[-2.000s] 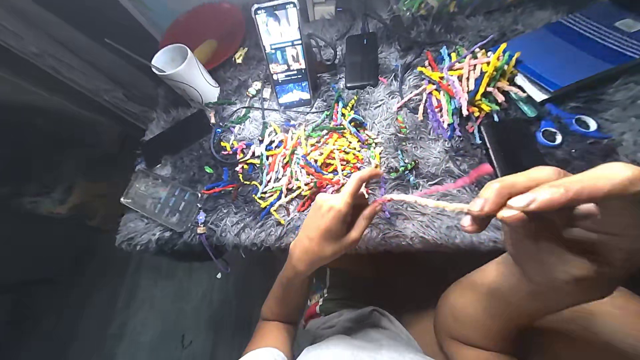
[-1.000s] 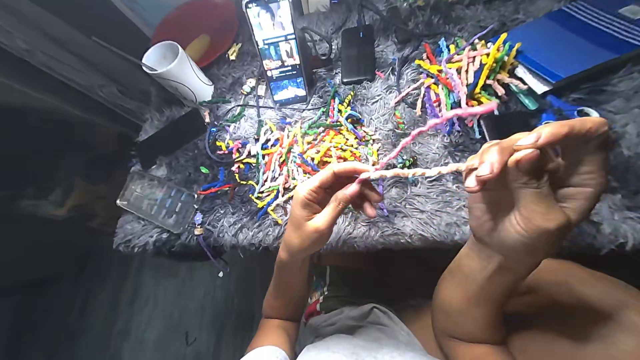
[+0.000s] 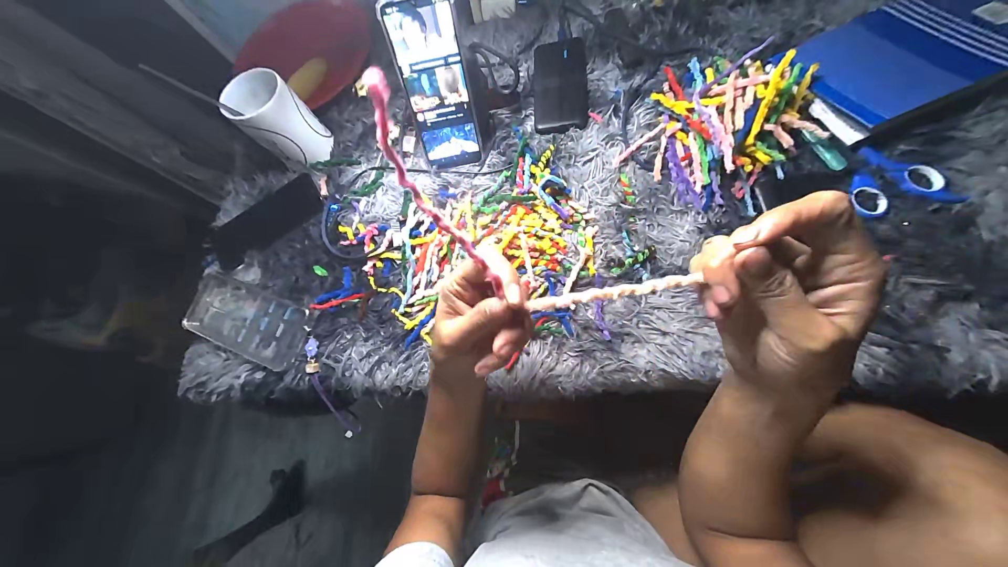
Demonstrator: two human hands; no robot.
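My left hand (image 3: 482,315) pinches a fuzzy pipe cleaner where its pink part (image 3: 421,201) meets a pale, cream-pink twisted part (image 3: 618,293). From there the pink part slants up and away to the left. My right hand (image 3: 787,283) grips the far end of the pale part, which runs nearly level between both hands; its tip is hidden by the fingers. Behind my left hand lies a pile of short multicoloured fuzzy pieces (image 3: 535,236). A second multicoloured pile (image 3: 732,126) is farther back, beyond my right hand.
Blue-handled scissors (image 3: 906,185) lie right of a blue folder's near corner (image 3: 890,71). A lit smartphone (image 3: 437,87) stands beside a black power bank (image 3: 561,87). A white mug (image 3: 276,118), a red plate (image 3: 315,39) and a clear phone case (image 3: 248,321) are left on the grey furry cover (image 3: 378,370).
The pink part, pointing right across the pale part earlier, now points up and left from my left hand. Both hands still hold the strand.
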